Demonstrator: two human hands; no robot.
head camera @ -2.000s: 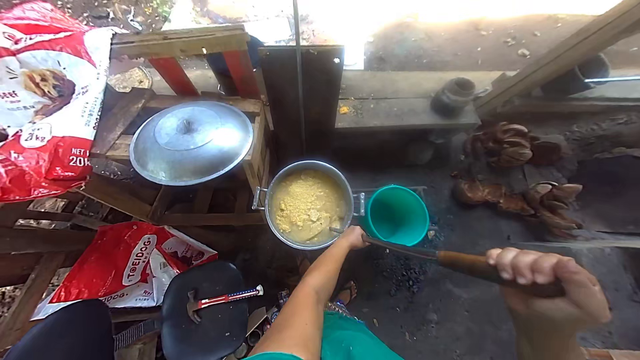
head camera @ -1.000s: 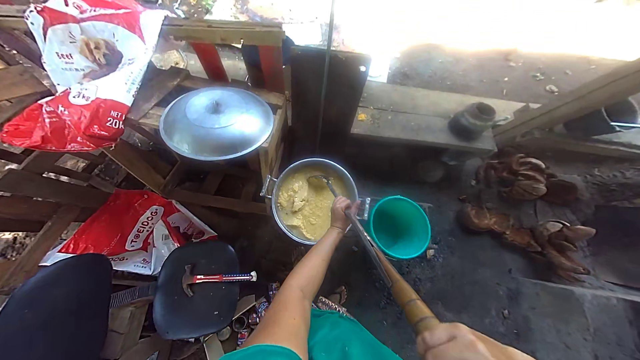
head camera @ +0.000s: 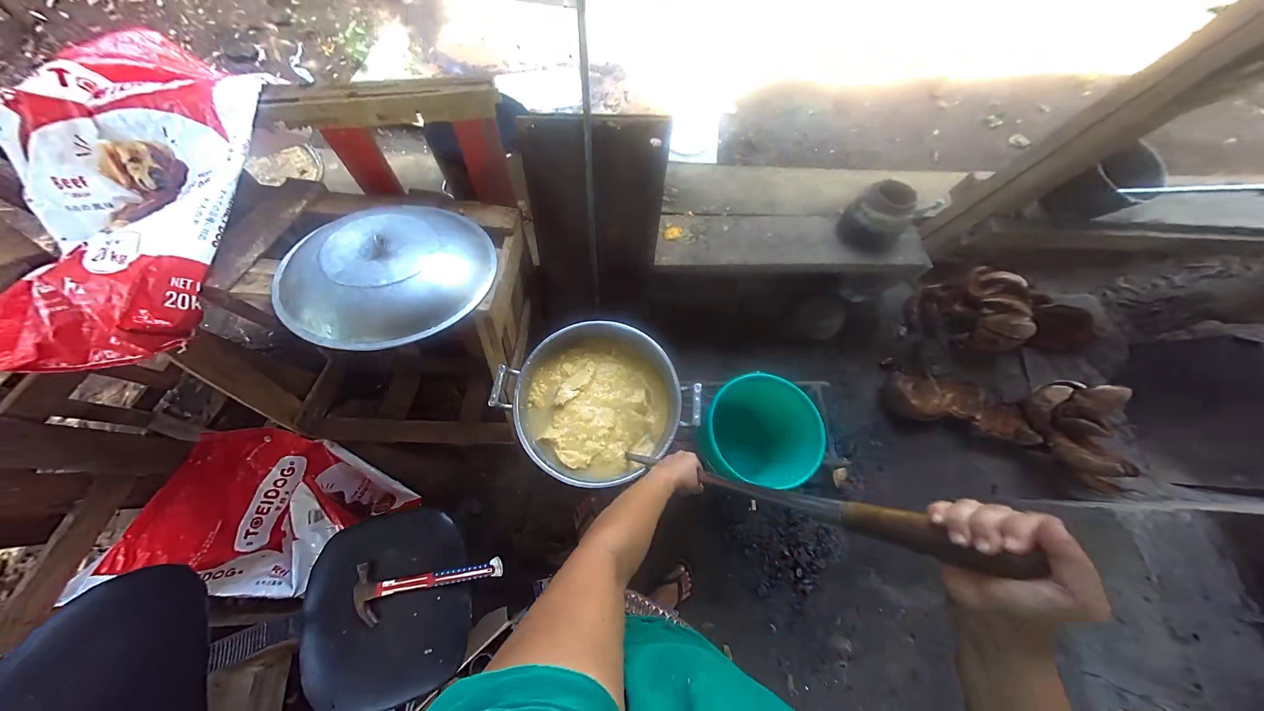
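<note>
A metal pot with two side handles (head camera: 530,456) holds a yellowish, lumpy wet food (head camera: 597,400). My left hand (head camera: 679,473) grips the metal shaft of a long-handled stirring tool (head camera: 780,497) at the pot's lower right rim. Farther along, my right hand (head camera: 1027,558) is closed around its wooden handle, out to the right. The tool's working end is sunk in the food and hidden. Touching or very near the pot's right handle stands a green plastic bucket (head camera: 765,431), with no contents visible inside.
A domed metal lid (head camera: 385,278) rests on a wooden crate. Dog food bags (head camera: 128,197) lie at left, and a claw hammer (head camera: 425,581) lies on a black chair seat (head camera: 385,642). Coconut husks (head camera: 997,316), charcoal bits (head camera: 785,553) and a dark pot (head camera: 877,212) are at right.
The tool's wooden handle has swung up and to the right with my right hand. Its curved metal end, seen in the food a second ago, is now sunk in it near the lower right rim.
</note>
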